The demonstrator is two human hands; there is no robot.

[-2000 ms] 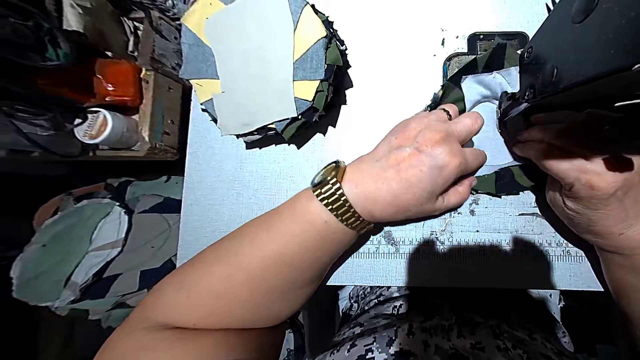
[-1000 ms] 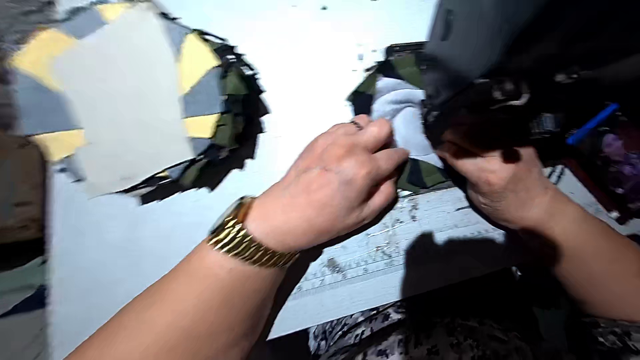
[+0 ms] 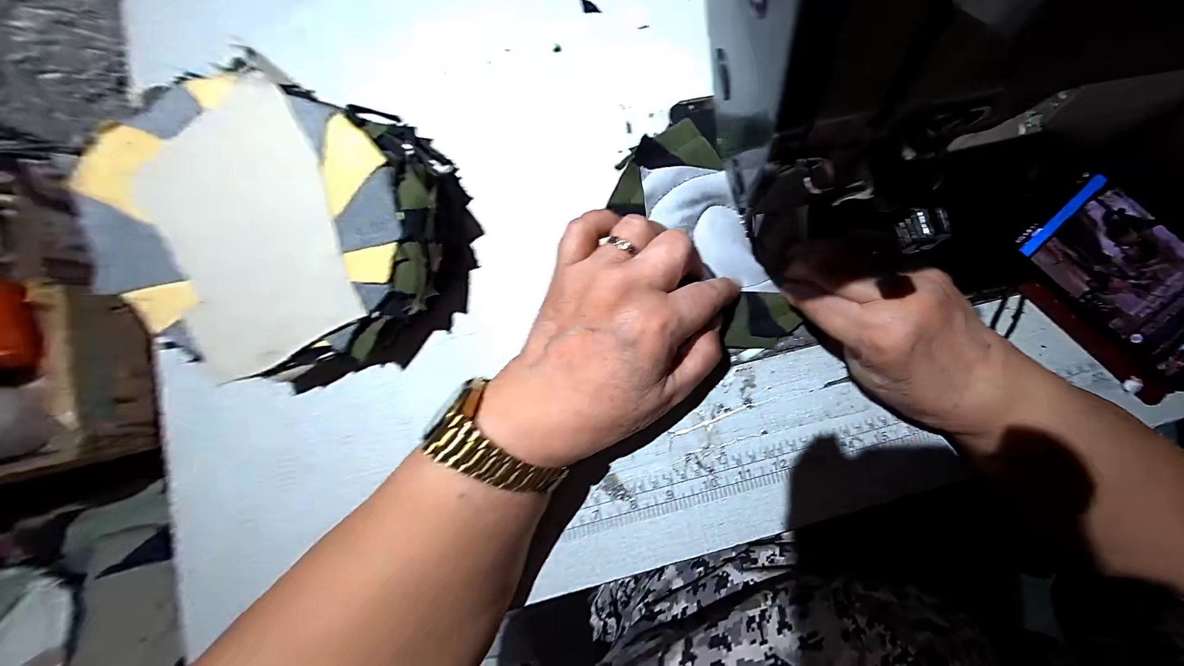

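A round patchwork piece of camouflage fabric (image 3: 680, 143) with a light grey fabric patch (image 3: 689, 199) on top lies under the dark head of a sewing machine (image 3: 869, 102). Curved stitch lines show on the patch. My left hand (image 3: 634, 324), with a ring and a gold-coloured watch, presses its fingertips on the patch's near left edge. Close to the machine's needle area, my right hand (image 3: 902, 333) has its fingertips at the fabric's right edge, partly in shadow. The needle itself is hidden in the dark.
A stack of round patchwork pieces (image 3: 370, 217) under a pale panel (image 3: 245, 222) lies at the left of the white table (image 3: 277, 518). A printed ruler scale (image 3: 712, 486) runs along the near edge. A phone with a lit screen (image 3: 1115, 268) is at the right. Fabric pieces (image 3: 120, 555) lie lower left.
The view has swung to the right, bringing the phone into sight. Both hands stay at the fabric by the machine, and the grey patch appears slightly turned beneath it.
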